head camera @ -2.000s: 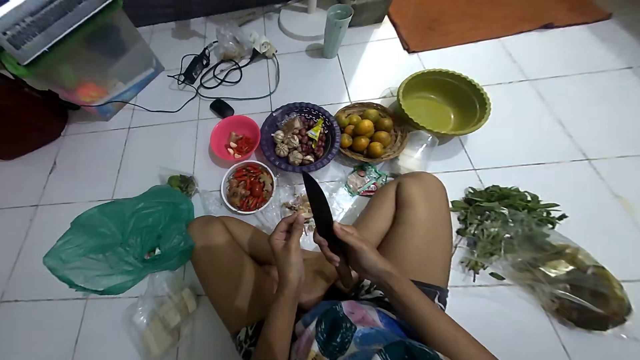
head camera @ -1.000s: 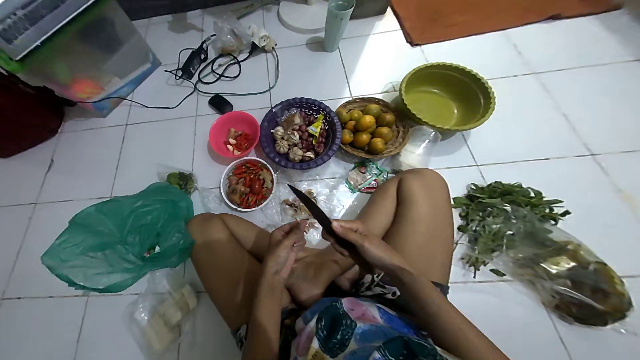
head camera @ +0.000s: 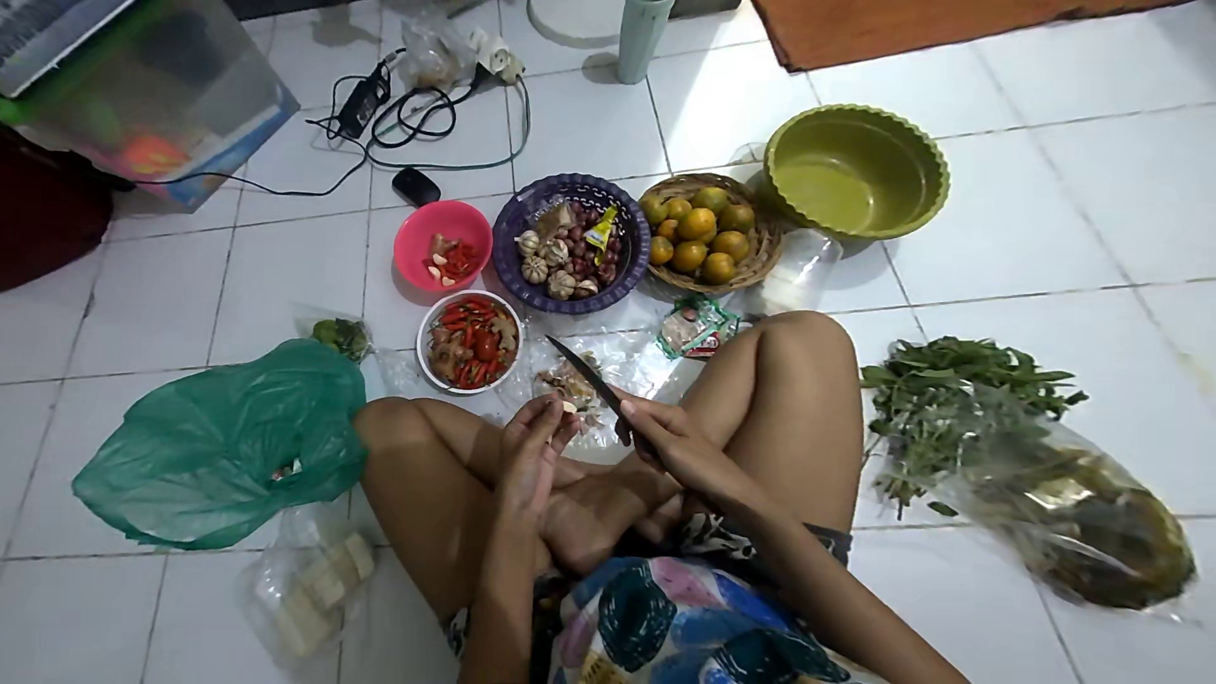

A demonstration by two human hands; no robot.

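Note:
Between its fingertips my left hand holds a small pale piece, probably a garlic clove. My right hand grips a dark-bladed knife, its tip pointing up and left, close beside the left fingers. Beneath them, scraps of peel lie on a clear plastic sheet. A white bowl of red chillies, tomato and ginger stands left of the knife. Behind it are a pink bowl with cut chilli and pale cloves, and a purple basket of garlic bulbs and shallots.
A wicker basket of orange citrus fruit and a green basin stand farther back. Leafy greens and a filled plastic bag lie right, a green plastic bag and bagged pale blocks left. A cable crosses the tiles.
The knife has tilted from steeply upright to a lower slant, its blade now seen narrower. Both hands stay close together in front of the lap.

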